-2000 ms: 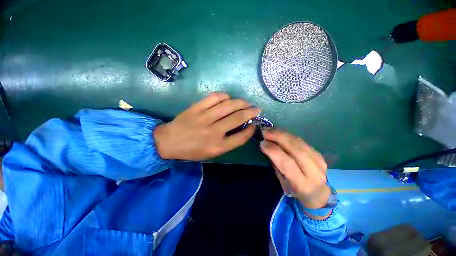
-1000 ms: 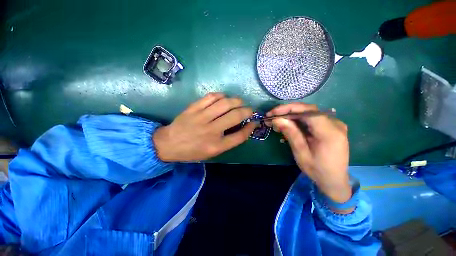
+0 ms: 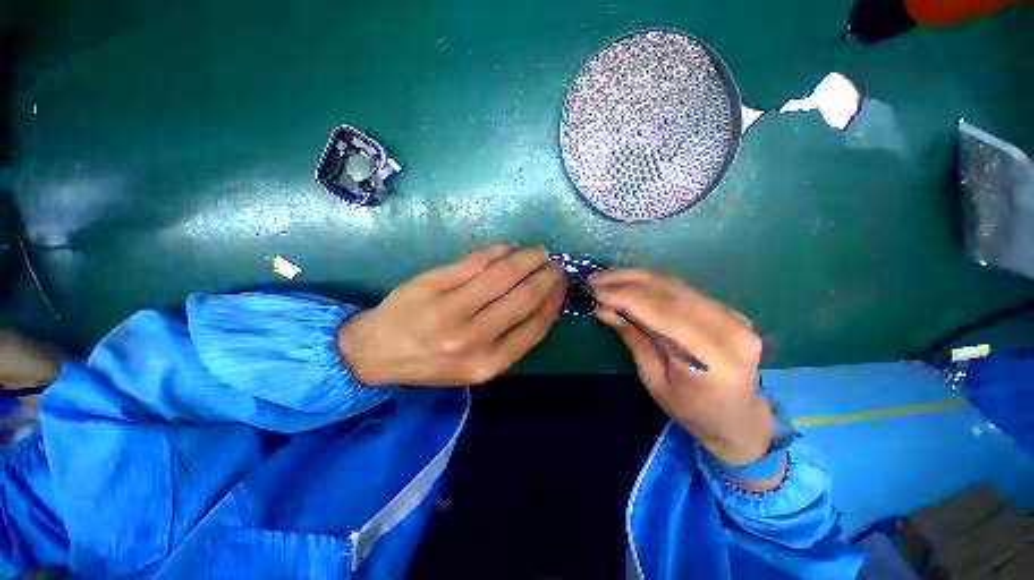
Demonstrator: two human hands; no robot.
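My left hand [image 3: 459,323] holds a small dark watch housing [image 3: 578,290] with a shiny rim under its fingertips, near the bench's front edge. My right hand [image 3: 697,357] grips thin tweezers [image 3: 663,342]. Their tip end is at the housing and their back end points down to the right. The fingers hide part of the housing and the tip. A second open-centred housing [image 3: 357,165] lies on the green mat, up and left of my hands.
A round silver dish [image 3: 651,125] lies beyond my hands, with a white piece [image 3: 836,101] at its right. The orange screwdriver [image 3: 947,9] is cut off at the top right. A plastic bag [image 3: 998,198] lies at right and a white scrap [image 3: 286,267] at left.
The tweezers, hidden at first, then lay almost level in my right hand; now their back end slants down to the right. My left hand still holds the housing. The view has shifted slightly.
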